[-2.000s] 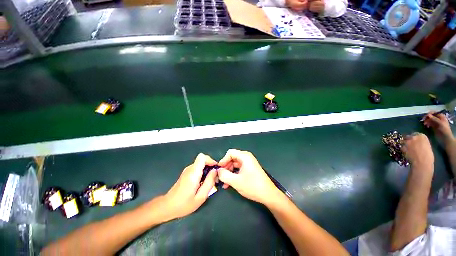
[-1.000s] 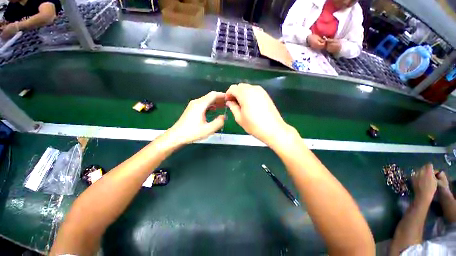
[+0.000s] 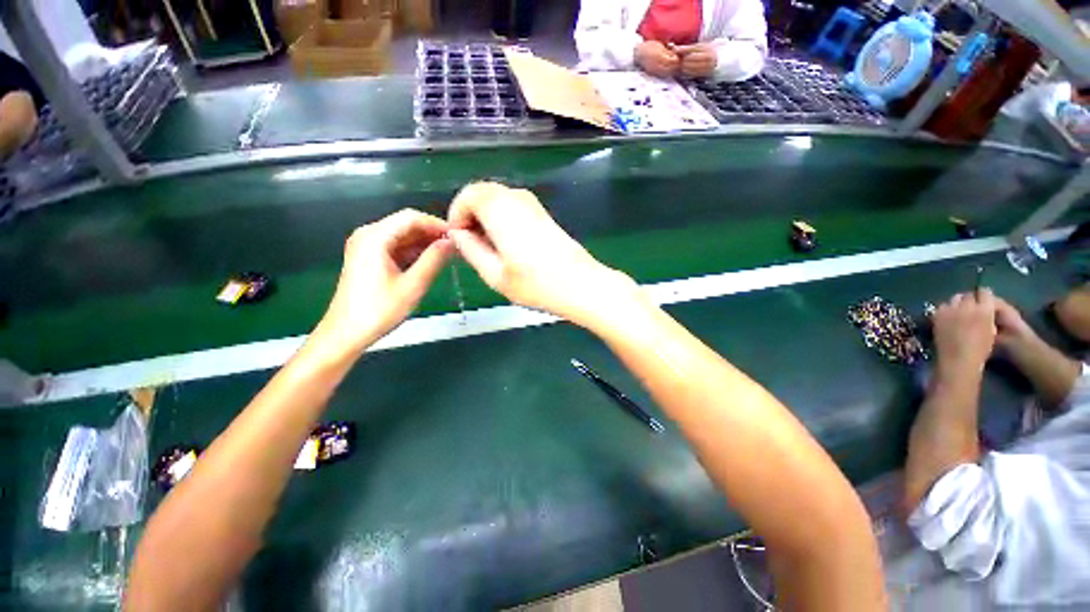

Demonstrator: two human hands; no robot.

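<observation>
My left hand (image 3: 385, 277) and my right hand (image 3: 516, 249) are raised over the belt with their fingertips meeting. Something tiny may be pinched there, but it is too small to make out. Black tweezers (image 3: 616, 396) lie on the bench below and right of my hands. One black unit with a pale, yellow-edged square (image 3: 335, 441) lies beside my left forearm. Another black unit (image 3: 176, 465) lies farther left, partly behind that forearm, which may hide more.
The green belt (image 3: 669, 239) carries spaced units, one at left (image 3: 246, 288). A white edge strip (image 3: 741, 281) borders the bench. A clear bag (image 3: 116, 473) lies far left. At right, a person's hands (image 3: 974, 325) are beside a small-parts pile (image 3: 887, 330). Another person sits across near trays (image 3: 470, 86).
My hands have risen and moved forward from the bench to over the belt. The dark unit between my fingers two seconds ago no longer shows there. The camera view has shifted.
</observation>
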